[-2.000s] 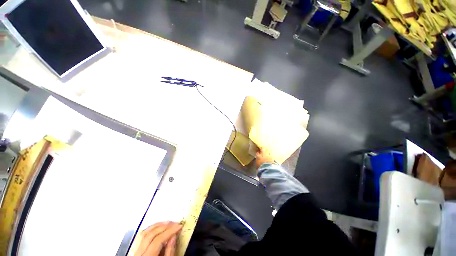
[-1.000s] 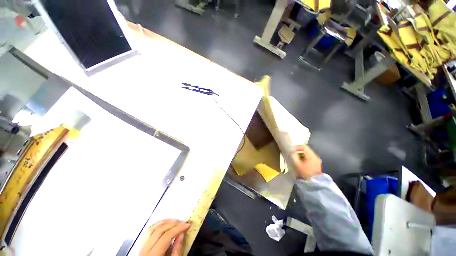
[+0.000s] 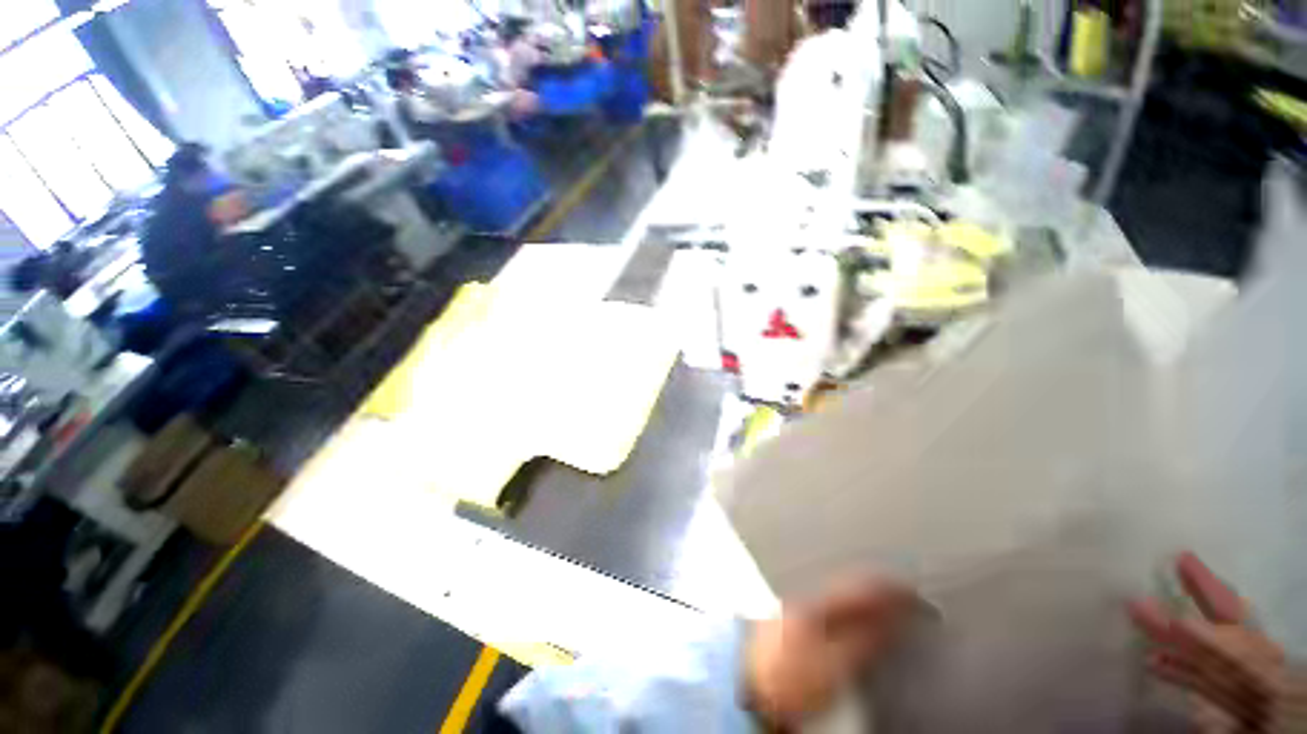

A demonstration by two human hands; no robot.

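A large grey-tan sheet (image 3: 975,459) is raised in front of me, tilted and blurred. My left hand (image 3: 831,645) is closed on its lower left part. My right hand (image 3: 1211,645) is at its lower right, blurred, with some fingers apart; whether it grips the sheet cannot be told. A pale, see-through-looking sheet (image 3: 1240,416) shows at the far right. A yellow-edged panel (image 3: 538,373), very bright, lies on the table left of the white sewing machine head (image 3: 781,323). The raised sheet hides the area right of the head.
The white table (image 3: 387,531) has a dark grey plate (image 3: 631,509) before the head. Yellow pieces (image 3: 939,273) lie behind the head at the right. A person (image 3: 187,237) sits at the far left among machines. Blue bins (image 3: 495,187) stand beyond the table.
The view has swung from the tablet and the side stack to the sewing machine. My right hand has left the stack, my left hand the table edge. Both are now at the raised grey-tan sheet.
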